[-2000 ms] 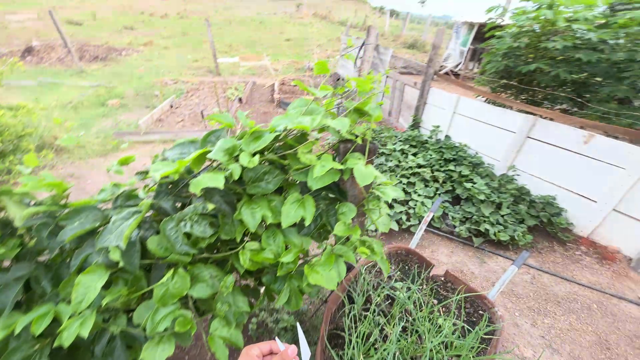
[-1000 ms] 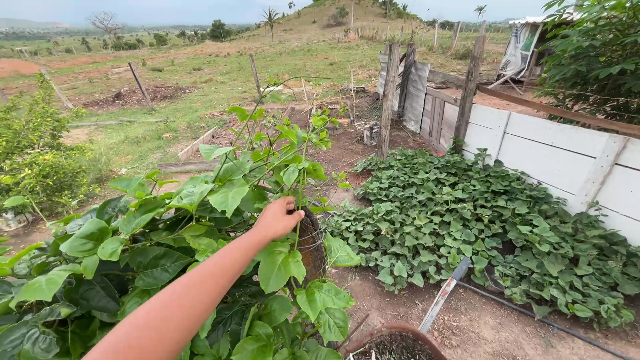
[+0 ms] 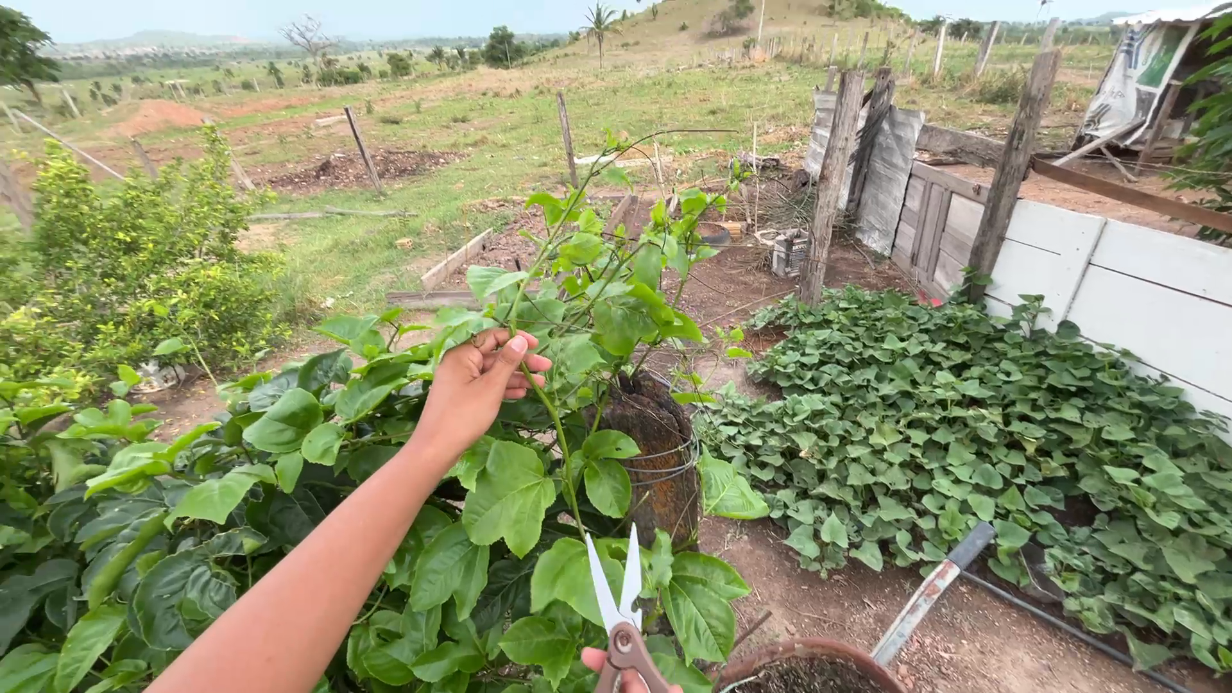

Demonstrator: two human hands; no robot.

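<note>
My left hand (image 3: 486, 380) pinches a green vine stem (image 3: 560, 433) between thumb and fingers, among the upper leaves of a climbing vine (image 3: 510, 491). At the bottom centre, my right hand (image 3: 626, 679) is partly in view and holds scissors (image 3: 621, 616) by their brown handles. Their pale blades are spread and point upward, just below the held stem. Right of the stem stands a weathered wooden post (image 3: 659, 462) wrapped with wire, and the vine's thin shoots rise above it.
A rusty round pot (image 3: 818, 650) with soil and a metal bar (image 3: 929, 597) beside it are at lower right. Behind them spreads a low leafy bed (image 3: 924, 423) along a white panel fence (image 3: 1145, 279). Wooden fence posts (image 3: 830, 188) stand farther back.
My left hand now holds a stem farther left than where it was one second ago. The scissors, out of view one second ago, now show at the bottom with blades apart.
</note>
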